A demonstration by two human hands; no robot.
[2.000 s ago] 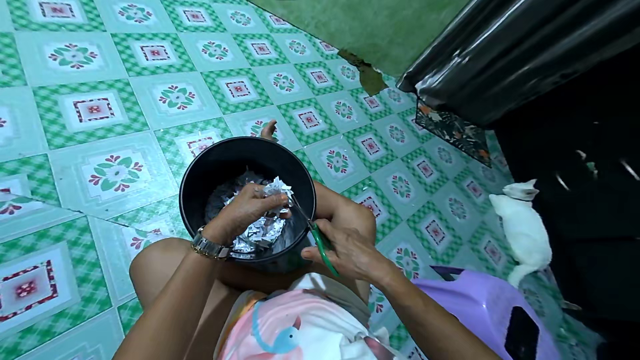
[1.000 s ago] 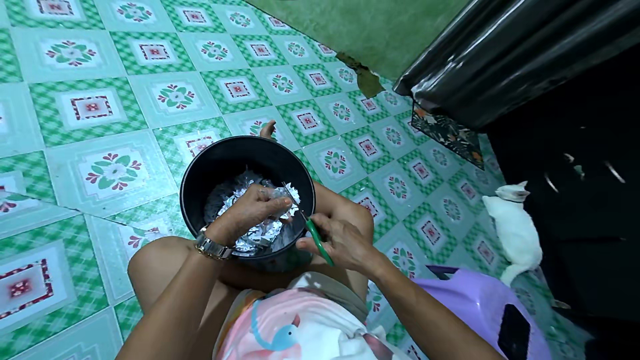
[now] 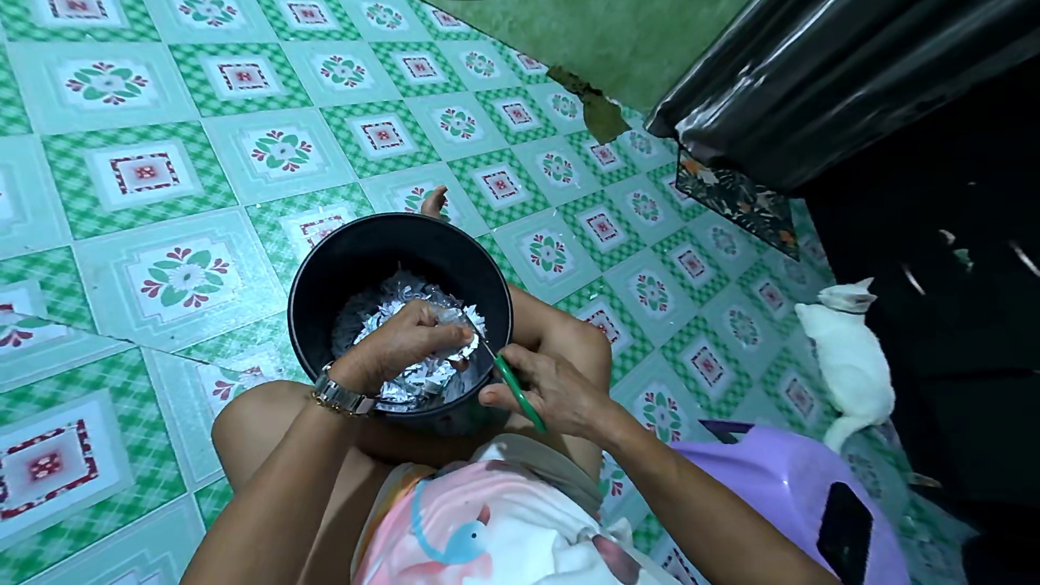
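A black bucket (image 3: 398, 231) stands between my bent legs, with shredded silvery foil (image 3: 422, 382) inside. Over its opening my left hand (image 3: 410, 337), with a metal wristwatch (image 3: 341, 396) at the wrist, grips a bunch of silvery foil strips (image 3: 471, 325). At the bucket's right rim, my right hand (image 3: 552, 390) holds green-handled scissors (image 3: 517, 388), their blades pointing up and left at the strips. How far the blades are apart cannot be told.
Around me spreads a green patterned tile floor (image 3: 280, 150). A purple plastic stool (image 3: 756, 479) with a dark phone-like object (image 3: 845, 532) is beside my right arm. A white cat (image 3: 849, 357) sits farther right. A dark shiny curtain (image 3: 756, 89) hangs near the green wall (image 3: 585, 41).
Both hands stay over the bucket with the foil and scissors, with small shifts of the fingers. The cat's head has a slightly different pose.
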